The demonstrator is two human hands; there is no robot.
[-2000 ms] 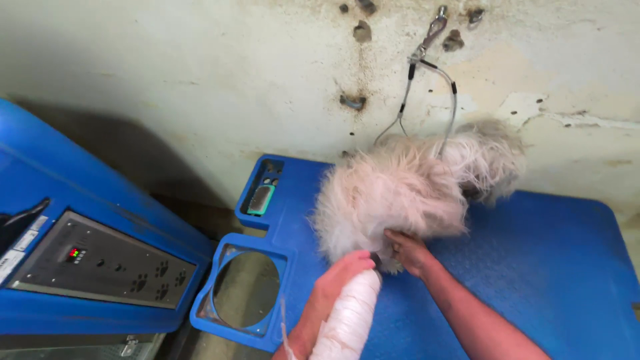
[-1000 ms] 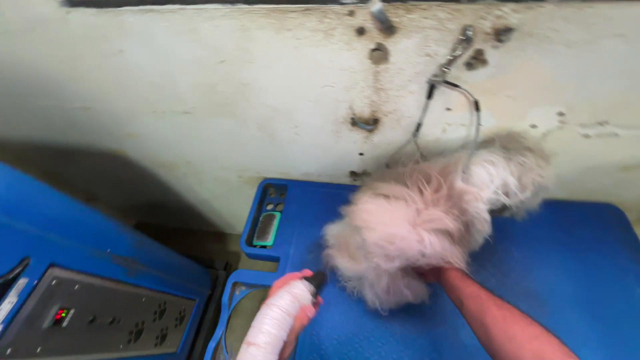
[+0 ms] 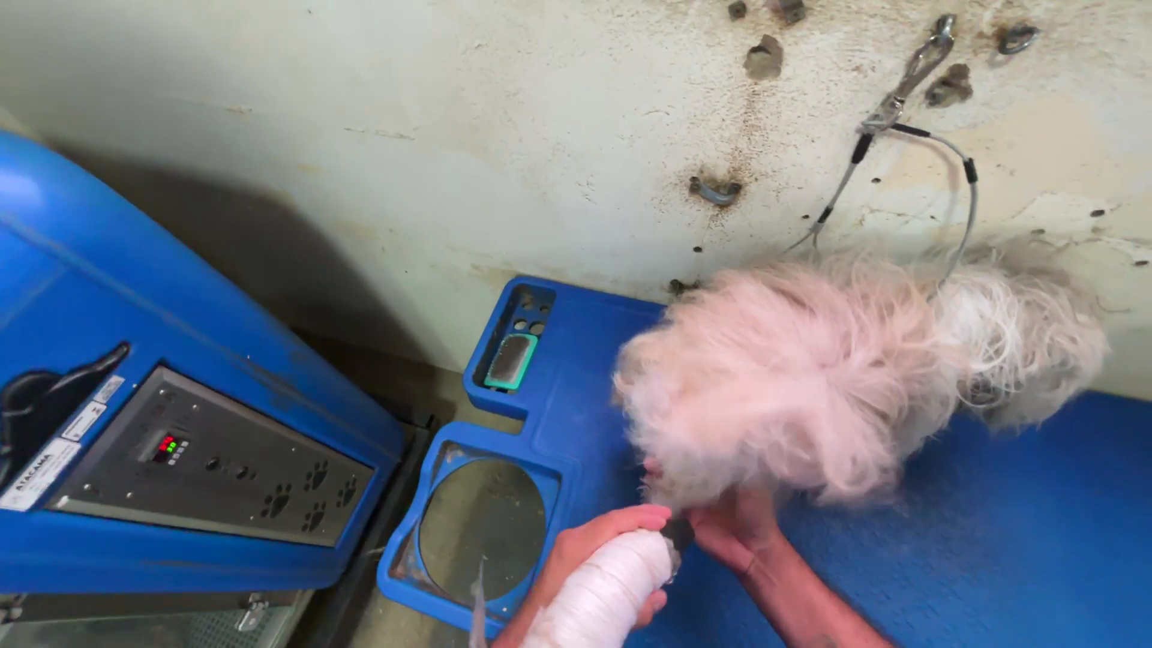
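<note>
A long-haired, pale dog stands on a blue plastic grooming table, its head end at the right and a cable loop running down to its neck area. My left hand grips a white-wrapped dryer hose near its dark nozzle, which points at the fur of the dog's rear end. My right hand is under the lower rear of the dog, its fingers partly hidden by hair; whether they close on a leg, I cannot tell.
A slicker brush with a green rim lies in the table's corner tray. In front of that is a round holder opening. A blue machine with a control panel stands at the left. The cable hangs from a metal clip on the stained wall.
Since one second ago, my left hand has brought the nozzle closer to my right hand, which has shifted from the dog's underside toward its rear.
</note>
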